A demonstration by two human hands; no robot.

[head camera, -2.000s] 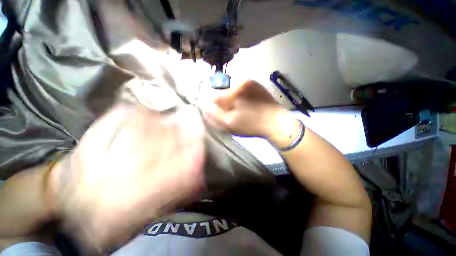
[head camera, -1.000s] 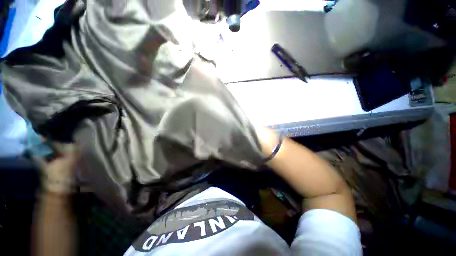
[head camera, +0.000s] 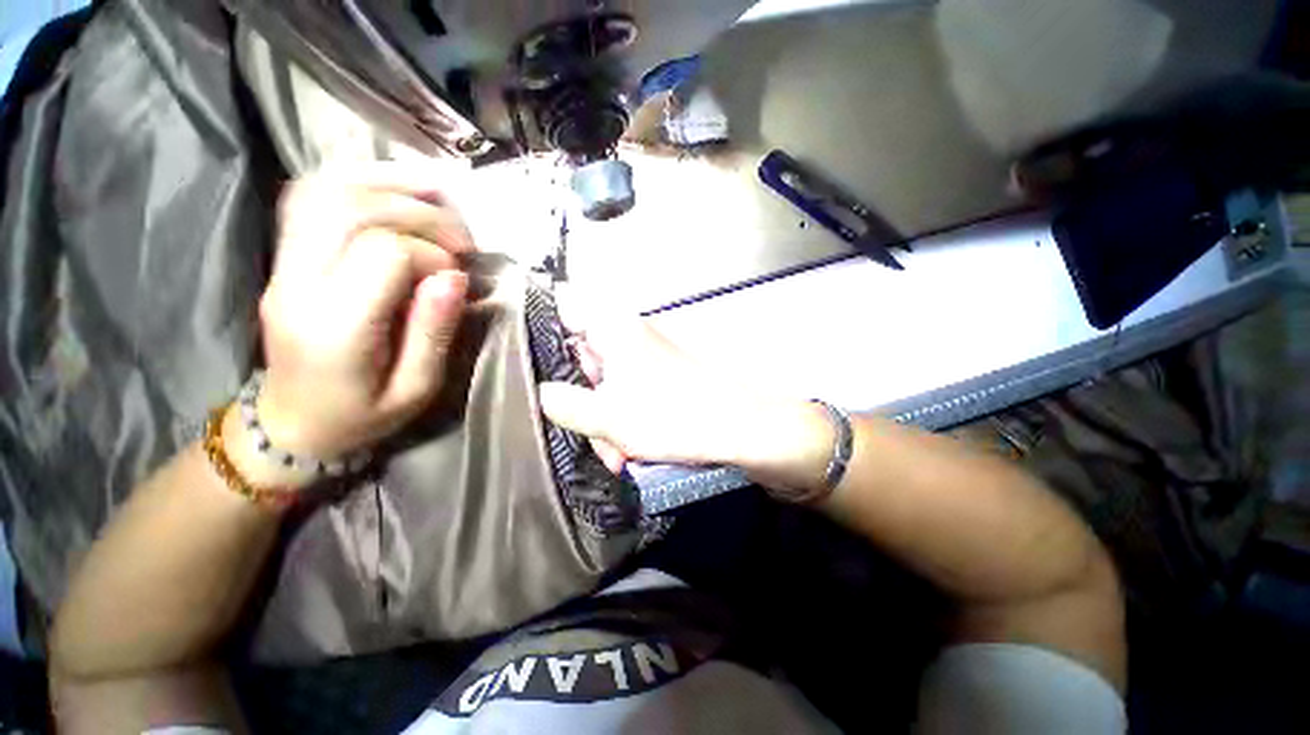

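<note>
The shiny taupe shell fabric (head camera: pixel 446 531) lies over the left of the table and the lap. A dark patterned band (head camera: pixel 582 467) runs along its right edge, up towards the needle area. My right hand (head camera: pixel 690 409) holds this edge, thumb on the band and fingers behind it. My left hand (head camera: pixel 359 309) is on the fabric left of the needle, fingers curled; what its fingertips hold, if anything, is unclear. The presser foot (head camera: pixel 558 259) is just above the band's top end, partly lost in glare. The pale grey-blue tension knob (head camera: pixel 604 188) is above it.
Dark thread snips (head camera: pixel 833 208) lie on the machine bed (head camera: pixel 704 259), right of the needle. A black flat object (head camera: pixel 1135 251) lies at the table's right end. A ruler-like edge (head camera: pixel 991 399) runs along the table front. More dark fabric (head camera: pixel 1149 460) hangs below at right.
My left hand has come up from the lower left onto the fabric near the needle. My right hand has come out from under the fabric to its edge. The dark band now shows.
</note>
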